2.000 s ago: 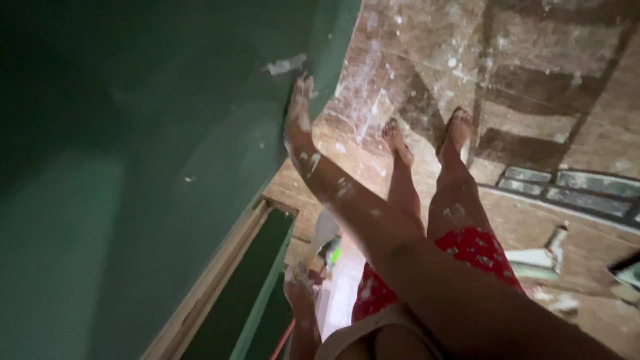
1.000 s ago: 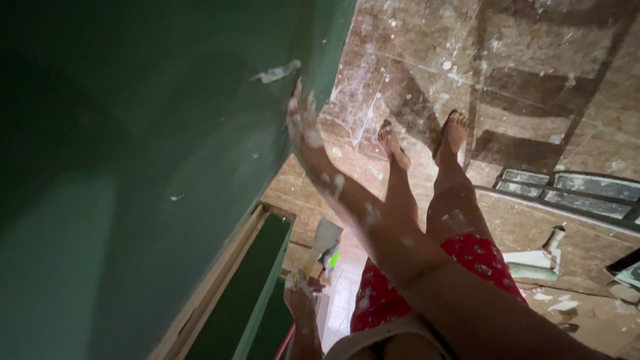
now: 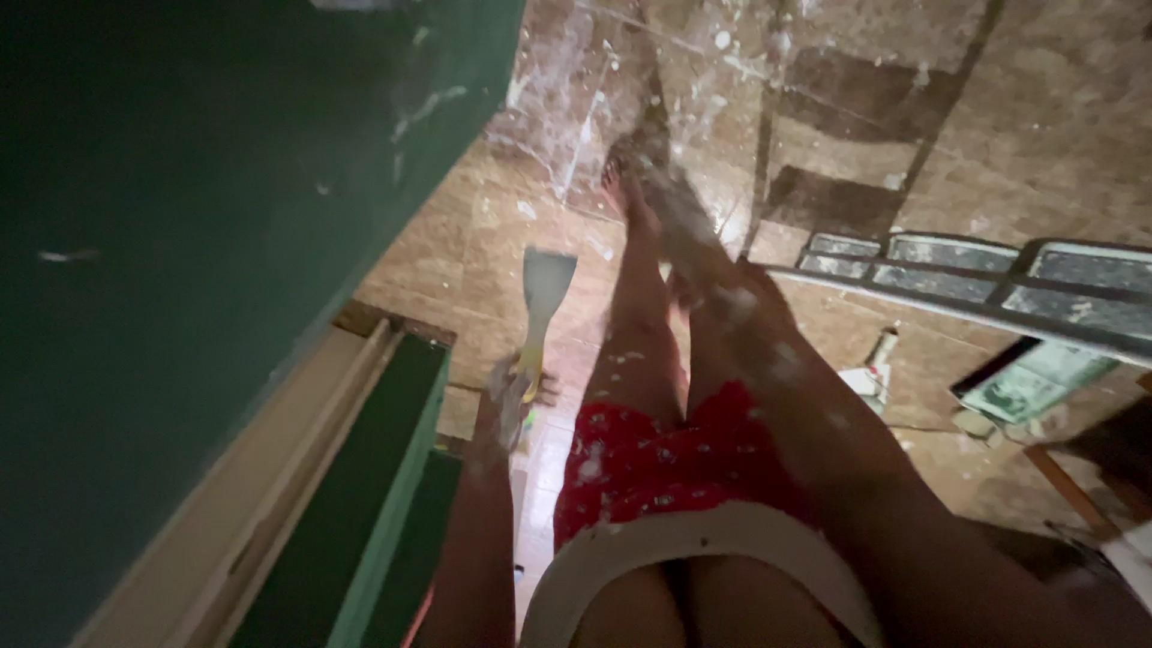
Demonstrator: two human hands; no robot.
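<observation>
My left hand (image 3: pixel 515 391), spotted with white filler, grips the yellow handle of a putty knife (image 3: pixel 547 279). Its wide blade points away from me over the tiled floor. My right hand (image 3: pixel 652 171) is blurred and stretched out above my feet; whether its fingers are apart cannot be made out, and no tool shows in it. A dark green wall (image 3: pixel 180 207) fills the left side, with whitish patches on its surface. Neither hand touches the wall.
A wooden door frame (image 3: pixel 297 468) edges a green recess at lower left. On the right a metal ladder (image 3: pixel 954 297) lies across the view. Beyond it are a paint roller (image 3: pixel 877 369) and a green-smeared tray (image 3: pixel 1035 382) on the splattered tile floor (image 3: pixel 468 216).
My right hand has left the green wall and swung right, over my feet. My left hand has risen into fuller view with the putty knife.
</observation>
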